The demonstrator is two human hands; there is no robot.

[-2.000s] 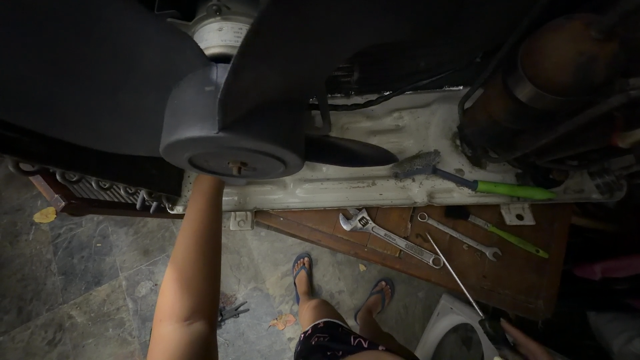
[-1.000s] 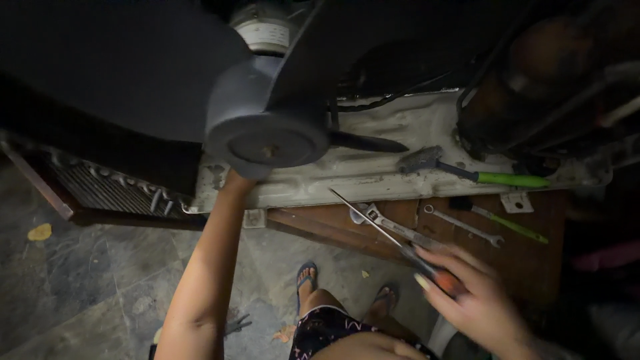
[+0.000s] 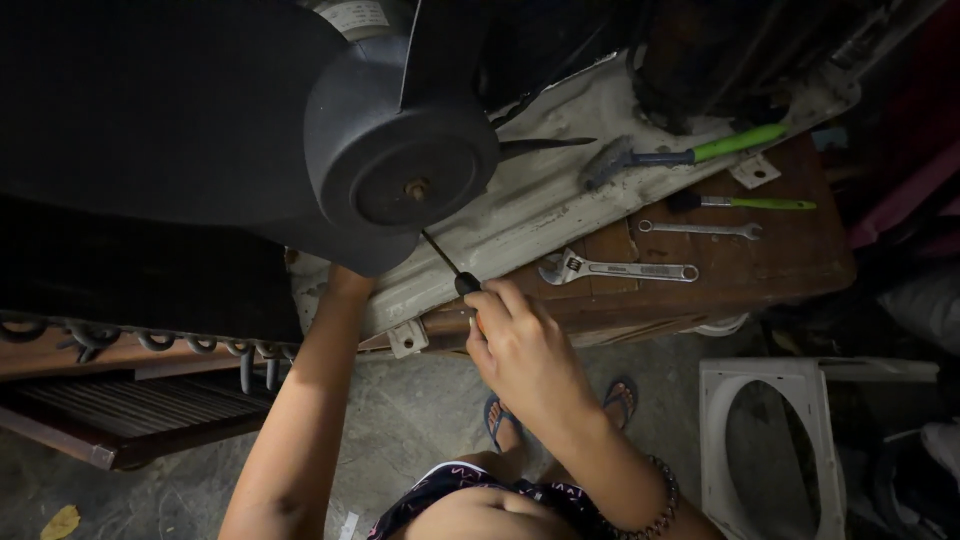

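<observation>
A large dark plastic fan (image 3: 390,142) with a rusty nut on its hub fills the upper left. My right hand (image 3: 525,349) grips a screwdriver (image 3: 466,282) with an orange and black handle. The shaft points up-left, and its tip is at the lower edge of the hub or just behind it. Only the forearm and wrist of my left arm show clearly; my left hand (image 3: 351,279) reaches behind a fan blade, and its fingers are hidden. Behind the hub sits a motor (image 3: 360,19) with a label.
On the pale metal base (image 3: 540,217) lies a green-handled scrub brush (image 3: 675,157). A paintbrush (image 3: 757,202), a combination wrench (image 3: 701,228) and an adjustable wrench (image 3: 622,271) lie on the wooden surface (image 3: 795,247). Coil tube bends (image 3: 156,341) stick out at left. A white frame (image 3: 817,450) stands lower right.
My right hand has brought the screwdriver from the lower right to the fan hub. My left hand stays behind the fan. The view has turned and come nearer.
</observation>
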